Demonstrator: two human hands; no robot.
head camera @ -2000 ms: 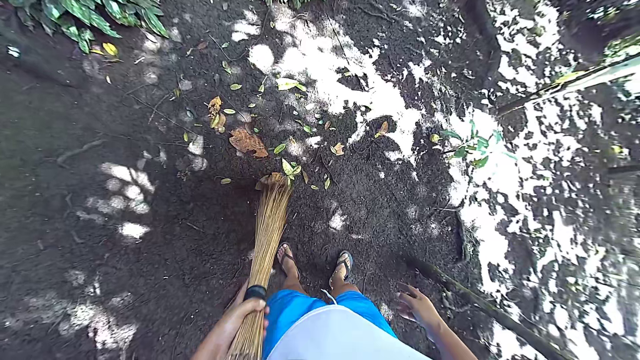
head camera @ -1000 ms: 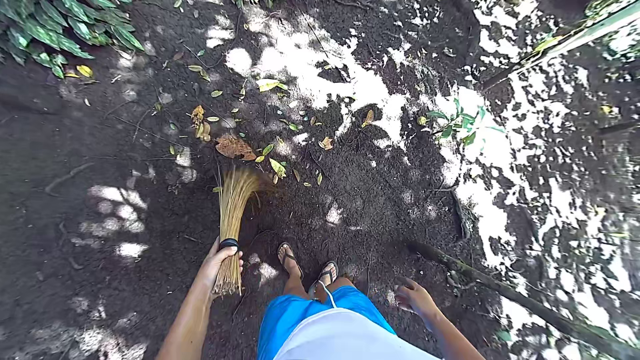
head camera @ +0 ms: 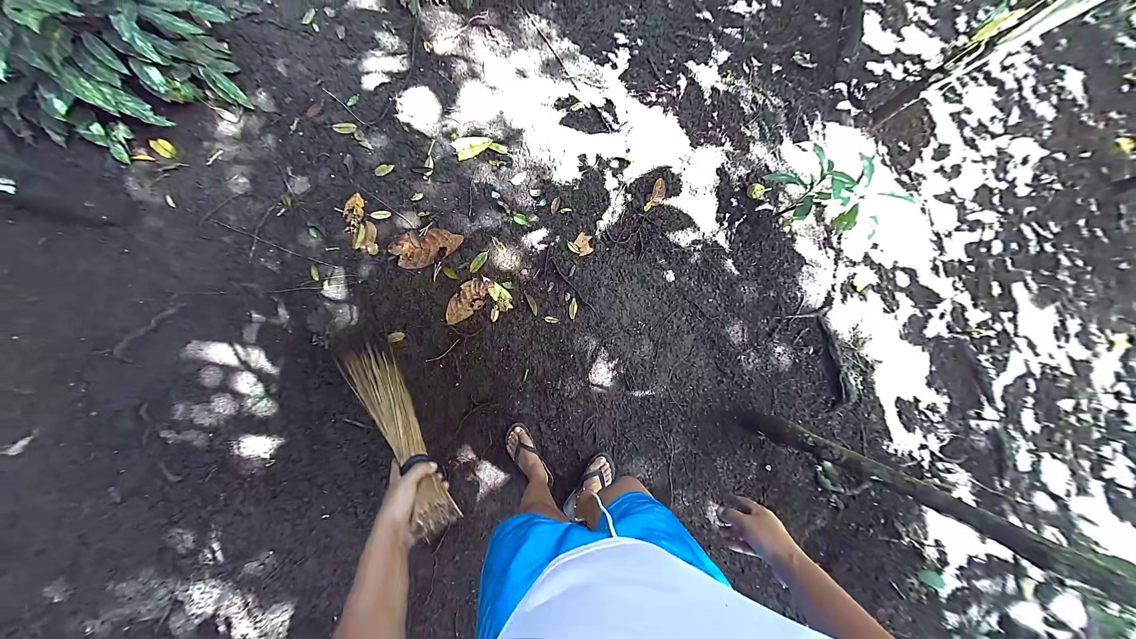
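Observation:
My left hand (head camera: 410,493) is closed around a stick broom (head camera: 390,404) at its dark binding, left of my legs. The broom's bristles fan out toward the upper left over dark soil. Its butt end sticks out below my fingers. Beyond the bristles lie large brown dry leaves (head camera: 426,248), a curled brown leaf (head camera: 467,302) and several small yellow and green leaves (head camera: 500,295). My right hand (head camera: 751,530) hangs free to the right of my blue shorts, fingers apart and slightly bent, holding nothing.
A long thin log (head camera: 923,497) lies on the ground at the right. Leafy green plants (head camera: 115,62) grow at the upper left, and a small seedling (head camera: 834,191) at the upper right. Roots (head camera: 834,359) cross the soil. My feet in flip-flops (head camera: 525,451) stand at centre.
The broom, first upright near my feet, has swung left in my left hand, its bristles now pointing up and left. A second large brown leaf shows below the first. My right hand stays empty.

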